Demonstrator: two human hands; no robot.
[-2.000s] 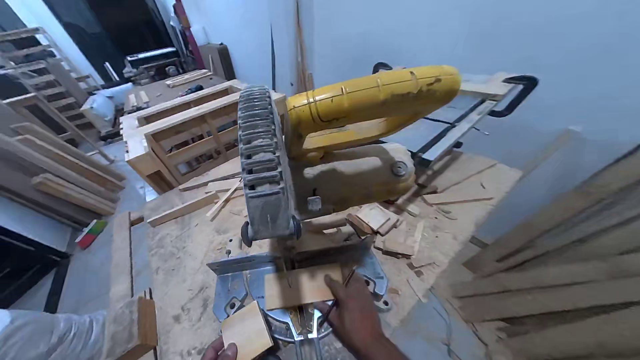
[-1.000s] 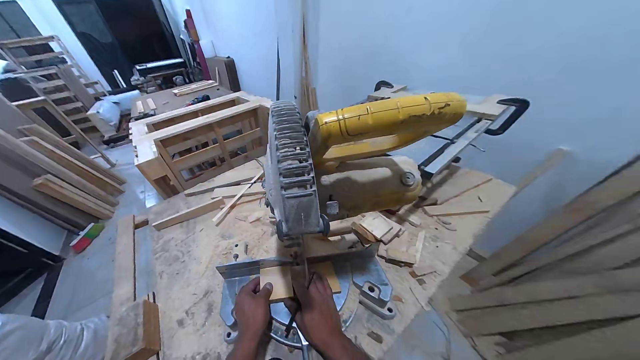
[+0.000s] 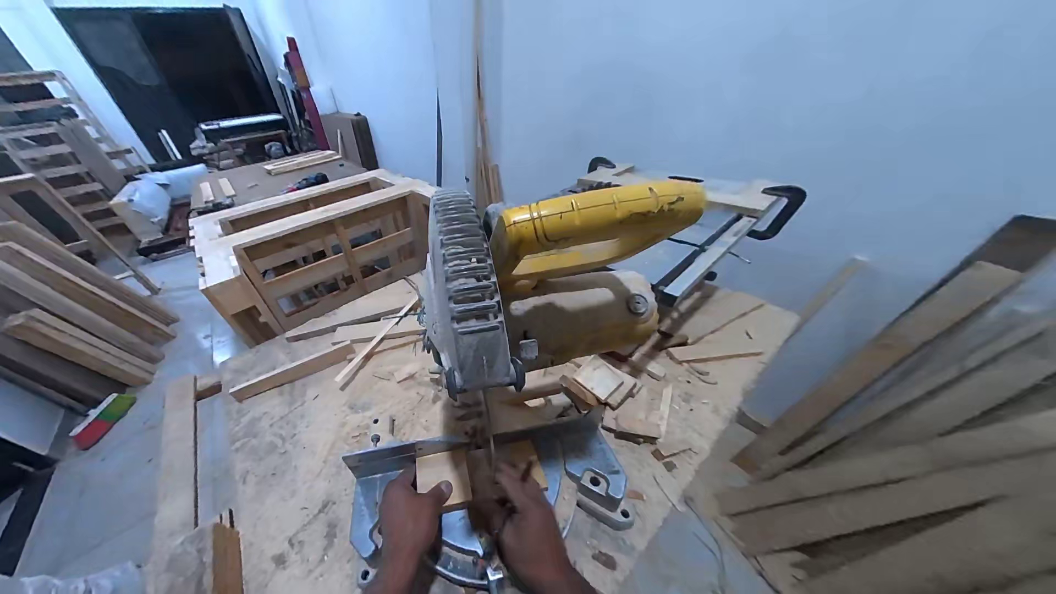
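A yellow miter saw [image 3: 577,305] stands on a dusty wooden bench, its blade guard [image 3: 469,289] above the metal base. A pale wood piece [image 3: 443,477] lies on the saw's base against the fence [image 3: 388,459]. My left hand [image 3: 411,513] grips its left part, thumb on top. More pale wood [image 3: 525,462] shows right of the blade line. My right hand [image 3: 528,524] is beside it, fingers near the blade line with what looks like a thin dark stick; its hold on the wood is partly hidden.
Offcuts [image 3: 606,384] and sawdust cover the bench behind the saw. A slatted wooden frame [image 3: 322,247] stands at the back left. A clamp [image 3: 780,213] holds a rail at the back right. Boards lean at the right [image 3: 891,363] and the far left [image 3: 74,322]; a brush [image 3: 102,421] lies on the floor.
Two seconds ago my left hand held a separate wood piece at the front left of the base. Both hands now rest close together at the wood by the fence.
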